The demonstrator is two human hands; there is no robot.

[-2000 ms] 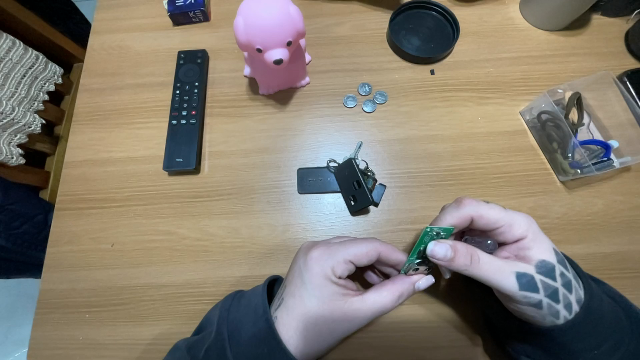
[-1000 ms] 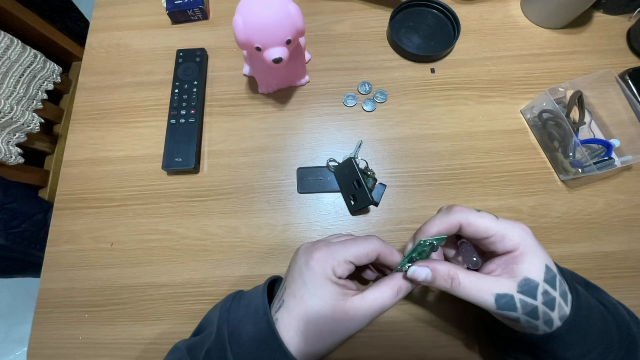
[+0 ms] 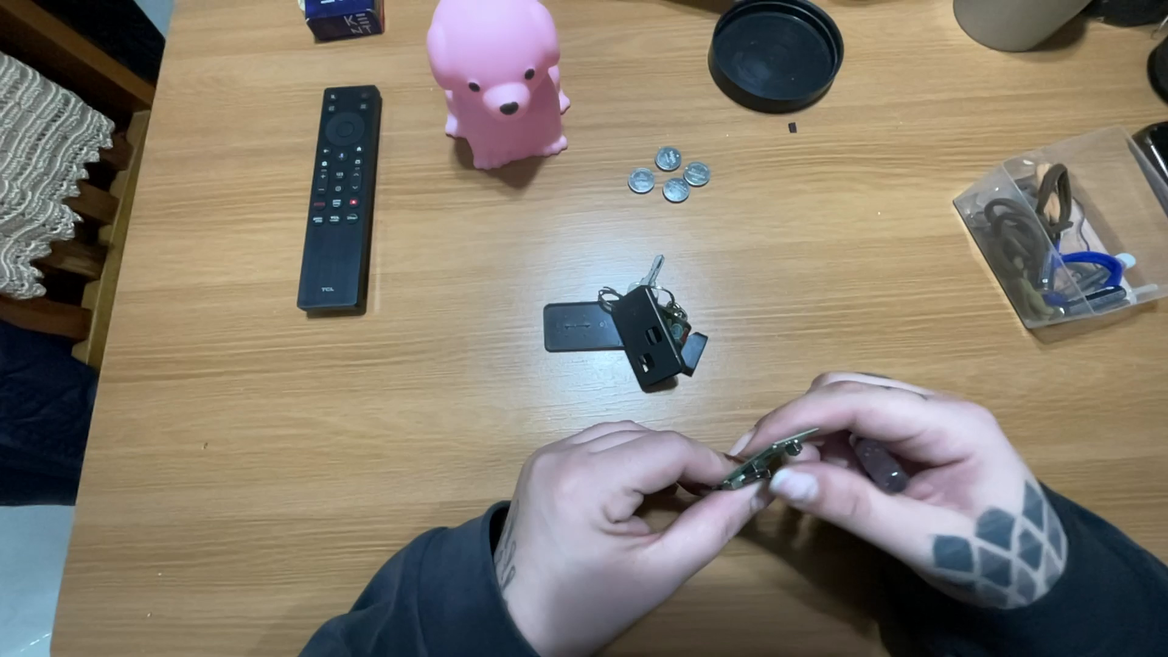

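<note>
A small green circuit board (image 3: 765, 462), seen nearly edge-on, is held between both hands above the table's near part. My left hand (image 3: 630, 511) pinches its left end with thumb and index finger. My right hand (image 3: 894, 474) touches its right end with the fingertips, and a dark, translucent rounded object (image 3: 879, 464) is tucked in the same hand's fingers. Beyond the hands, a black plastic casing (image 3: 648, 338) with slots lies against a flat black cover (image 3: 580, 327) and a bunch of keys (image 3: 655, 274). Several coin cells or coins (image 3: 675, 190) lie farther back.
A TCL remote control (image 3: 338, 201) lies at left, with a pink dog figure (image 3: 505, 87) and a small box (image 3: 343, 18) behind. A round black lid (image 3: 776, 57) sits at the back. At right, a clear plastic box (image 3: 1058, 237) holds cords and a blue-handled item.
The circuit board has been turned in my fingers, from showing its green face to nearly edge-on. My right fingers have shifted around it; the things on the table have not moved.
</note>
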